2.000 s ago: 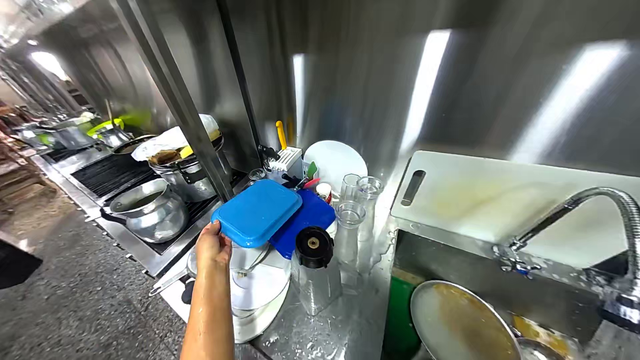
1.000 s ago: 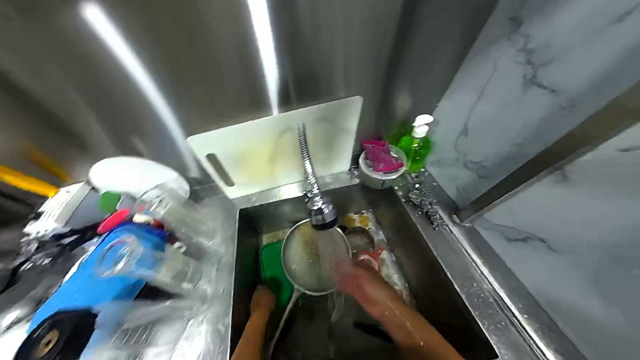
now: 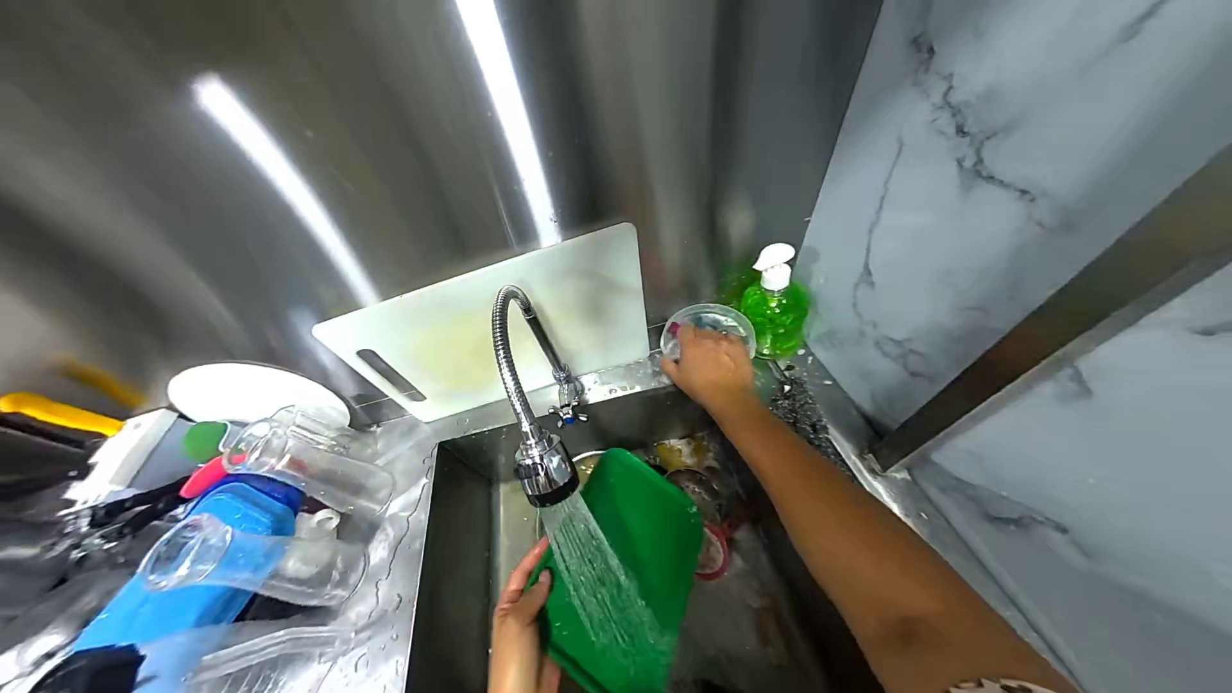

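My left hand (image 3: pixel 523 616) grips the near left edge of a green plastic board or lid (image 3: pixel 640 549), tilted over the steel sink (image 3: pixel 457 539). Water from the flexible chrome faucet (image 3: pixel 546 467) sprays onto its surface. My right hand (image 3: pixel 714 366) reaches into a round clear plastic tub (image 3: pixel 688 318) on the sink's back ledge. A bit of the pink scrubber (image 3: pixel 674 330) shows by the fingers; whether they grip it is hidden. Right of the tub stands a pump bottle of green liquid soap (image 3: pixel 776 306). Below the board, a red-rimmed item (image 3: pixel 713 552) and other dishes lie in the sink.
A white cutting board (image 3: pixel 510 327) leans on the steel wall behind the faucet. Left of the sink are glass pitchers (image 3: pixel 308 568), a blue plastic container (image 3: pixel 217 549), a white plate (image 3: pixel 255 390) and a yellow-handled utensil (image 3: pixel 58 412). A marble-patterned wall (image 3: pixel 972 192) rises on the right.
The green piece, lying in the sink one second ago, is now raised under the water in my left hand. My right hand has moved from the sink to the tub. The view swung right earlier.
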